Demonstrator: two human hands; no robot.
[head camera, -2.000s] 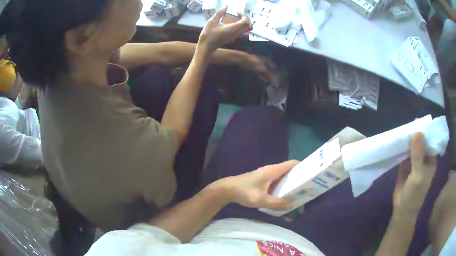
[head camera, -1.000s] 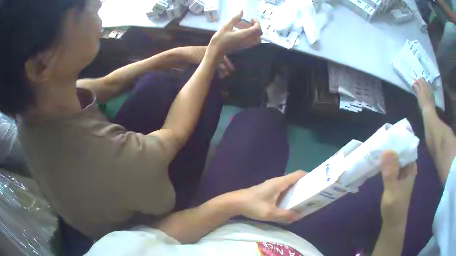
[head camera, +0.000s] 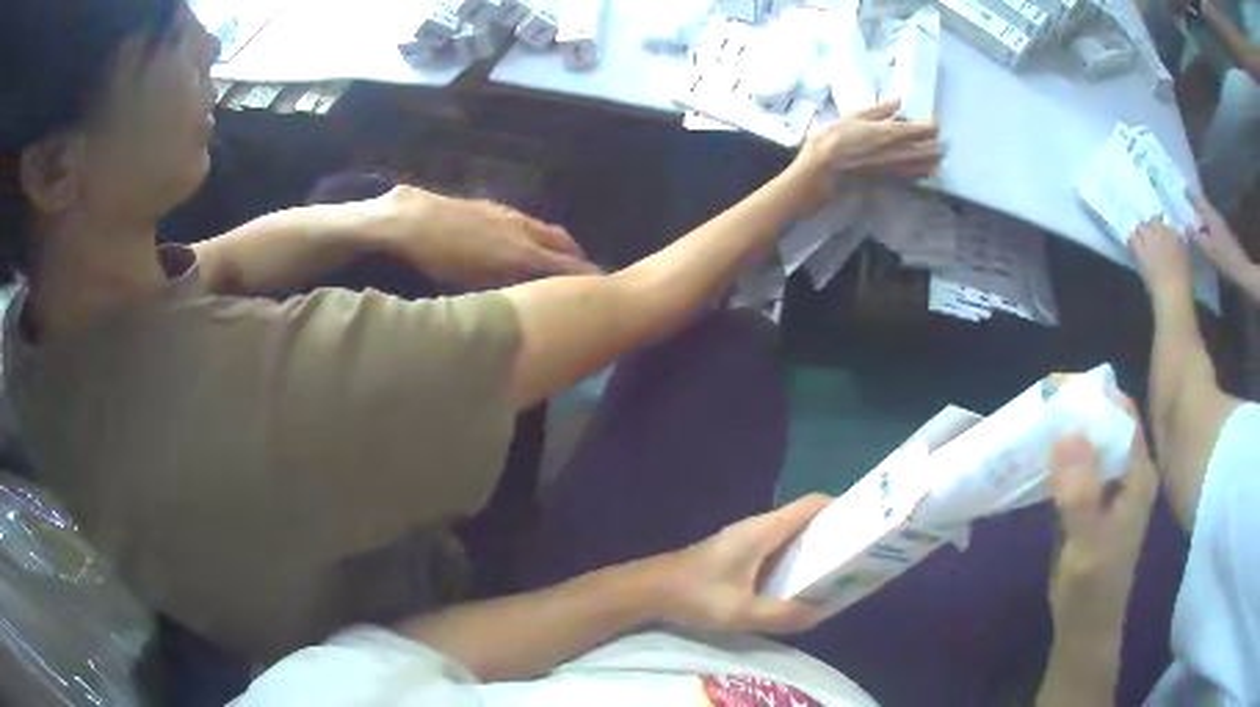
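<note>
My left hand (head camera: 746, 564) grips the lower end of a slim white folding carton (head camera: 871, 532) with dark-blue print and a small green mark. The carton is tilted up to the right over my lap, its upper right end open with a flap raised. My right hand (head camera: 1099, 483) holds a whitish wrapped product (head camera: 1016, 449) by its outer end. The product's lower end is at the carton's open end and seems partly inside; how deep is hidden.
A neighbour (head camera: 277, 442) at left reaches to a white box (head camera: 913, 66) on the white table (head camera: 1002, 159). Another person's hands touch flat cartons (head camera: 1136, 180) at the right edge. Printed sheets (head camera: 1002, 256) lie on the shelf below. A clear plastic bag (head camera: 69, 594) is at lower left.
The wrapped product has moved down-left to the carton's open end. The neighbour's arm has swung right to the table box. Hands from the right have reached the flat cartons.
</note>
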